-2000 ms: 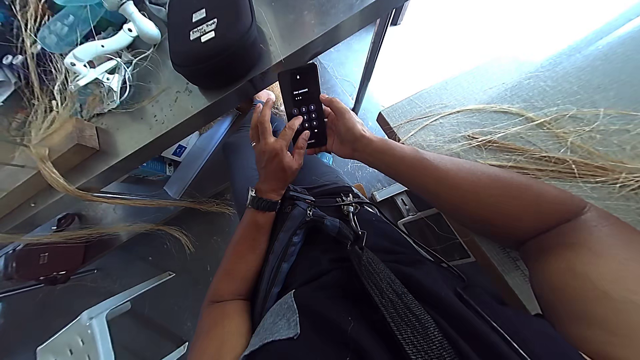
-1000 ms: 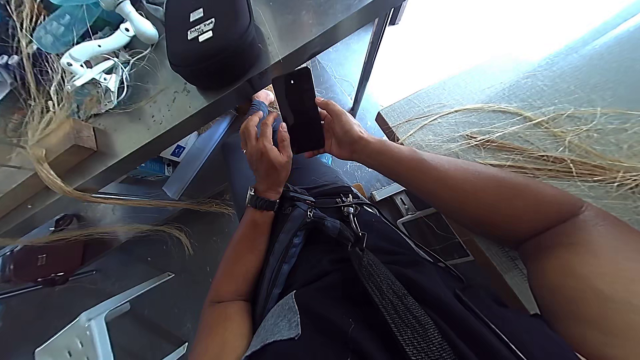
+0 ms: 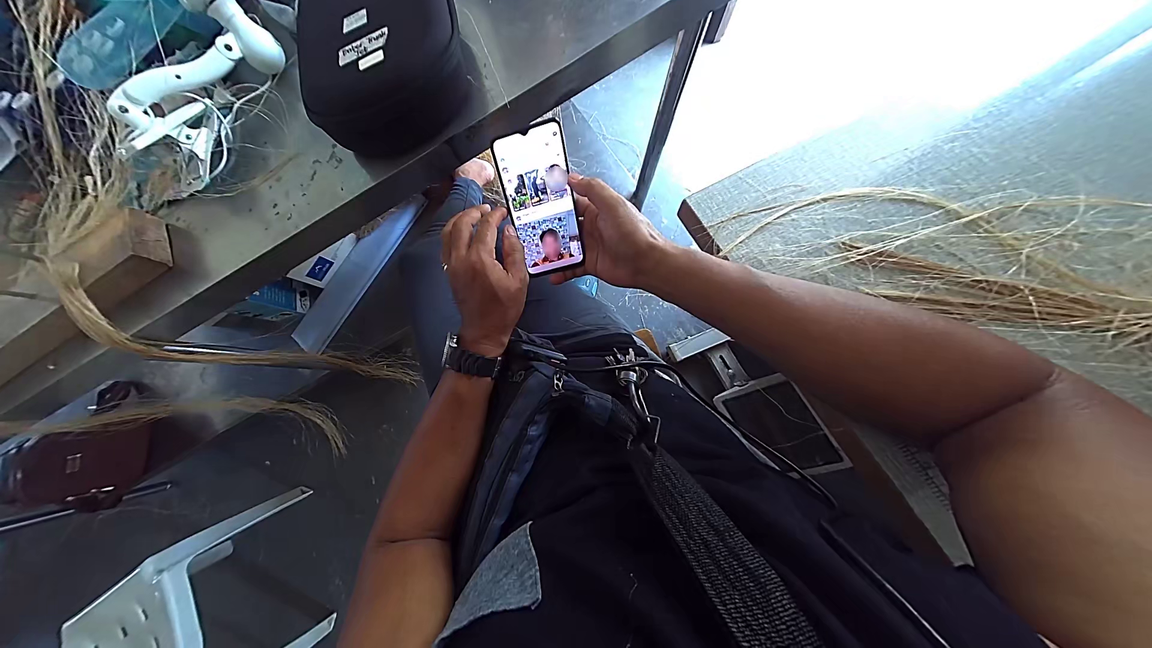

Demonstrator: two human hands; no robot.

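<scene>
A black smartphone (image 3: 540, 202) is held upright over my lap, its screen lit with small pictures on a white page. My right hand (image 3: 616, 232) is shut on its right edge, the thumb along the side and the fingers partly hidden behind it. At the phone's lower left, my left hand (image 3: 486, 270) has its fingers bent and close to the edge; whether it touches or supports the phone is unclear. A black wristwatch (image 3: 472, 360) is on my left wrist. Beyond the phone, a black zip case (image 3: 382, 76) rests on the metal table (image 3: 270, 211).
White jointed plastic parts (image 3: 193, 76) and tangled fibres lie at the table's upper left, beside a wooden block (image 3: 144, 238). More long fibres (image 3: 990, 261) lie on a surface at right. A white plastic chair (image 3: 166, 585) and a maroon bag (image 3: 81, 459) are low at left.
The phone's screen went from a keypad to dark and now shows pictures. My left hand's fingers have drawn back from over the screen to its left edge. My right hand has kept its hold.
</scene>
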